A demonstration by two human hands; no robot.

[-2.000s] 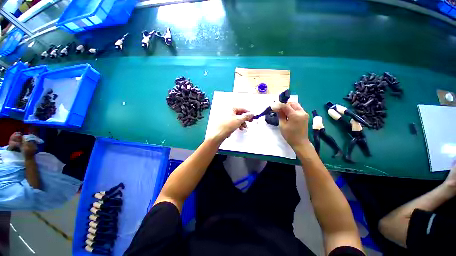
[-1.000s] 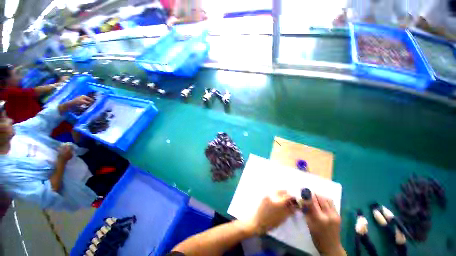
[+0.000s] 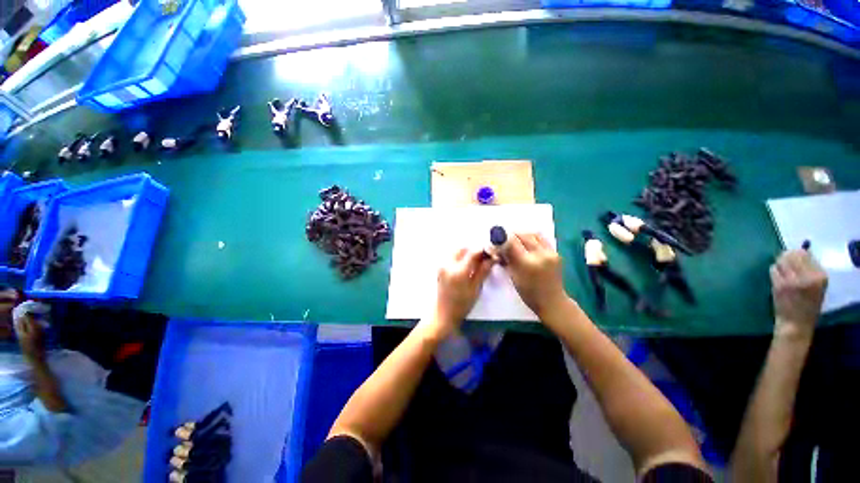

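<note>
My left hand (image 3: 462,281) and my right hand (image 3: 531,269) are close together over the white sheet (image 3: 415,259). Their fingertips meet around a small piece with a dark rounded top (image 3: 498,236) and a pale part below it, likely a figure body. The fingers hide the rest of it. A purple cap (image 3: 486,195) is on the cardboard piece (image 3: 453,179) beyond the sheet. Small dark parts are heaped left (image 3: 349,231) and right (image 3: 679,198) of the sheet. Part-built figures (image 3: 594,253) with cream torsos and black legs lie right of my right hand.
A blue tote (image 3: 240,377) with figures is at lower left. Blue parts trays (image 3: 141,236) stand on the bench at left. Waiting figures (image 3: 281,115) lie along the far strip beside a large blue bin (image 3: 170,52). Another person's hand (image 3: 798,283) is over a sheet at right.
My hands have come together; the dark-legged piece seen stretched between them earlier now shows mainly a dark top. The camera swung left and back. Another person's hand has come over the right sheet.
</note>
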